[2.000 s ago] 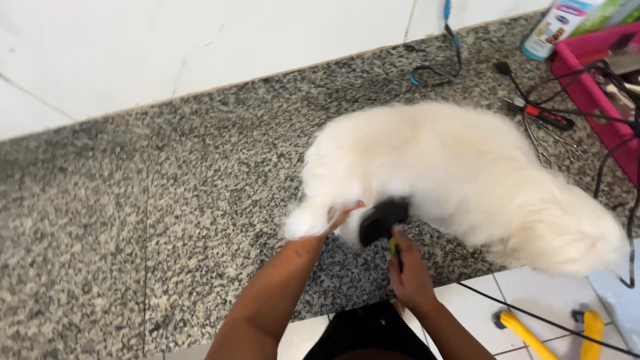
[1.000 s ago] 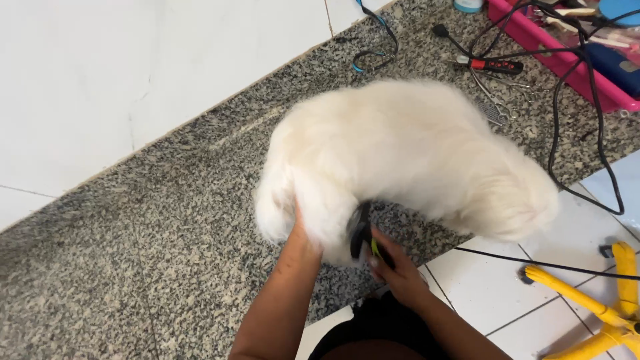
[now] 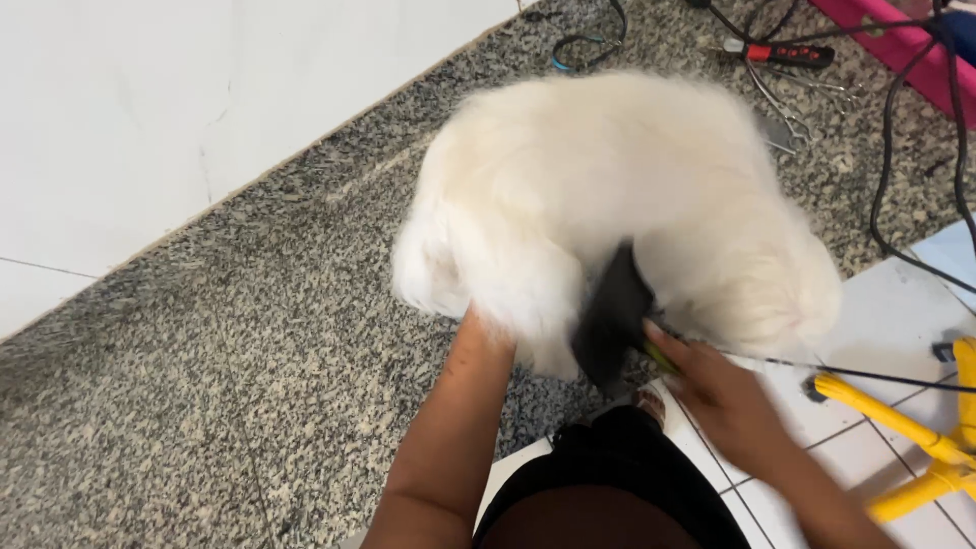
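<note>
A fluffy white dog (image 3: 610,160) stands on a speckled granite counter (image 3: 152,404), its rear at the left and its head at the right, over the counter's near edge. My left hand (image 3: 488,324) reaches under the fur of the hind leg; its fingers are hidden there, so its grip does not show. In my right hand (image 3: 686,362) is a black slicker brush (image 3: 614,316) with a green part on its handle. The brush, blurred by motion, is beside the hind leg and below the belly.
Beyond the dog lie a red and black screwdriver (image 3: 793,53), metal wrenches (image 3: 778,103), a dark cord loop (image 3: 591,49) and a pink basket (image 3: 900,49). Black cable (image 3: 884,168) hangs at the right, above a yellow wheeled base (image 3: 892,419) on the floor. A white wall (image 3: 191,99) borders the counter.
The brush has moved off the hind leg's fur, towards the space below the belly. My left hand stays at the hind leg. The dog's head has turned further down towards me.
</note>
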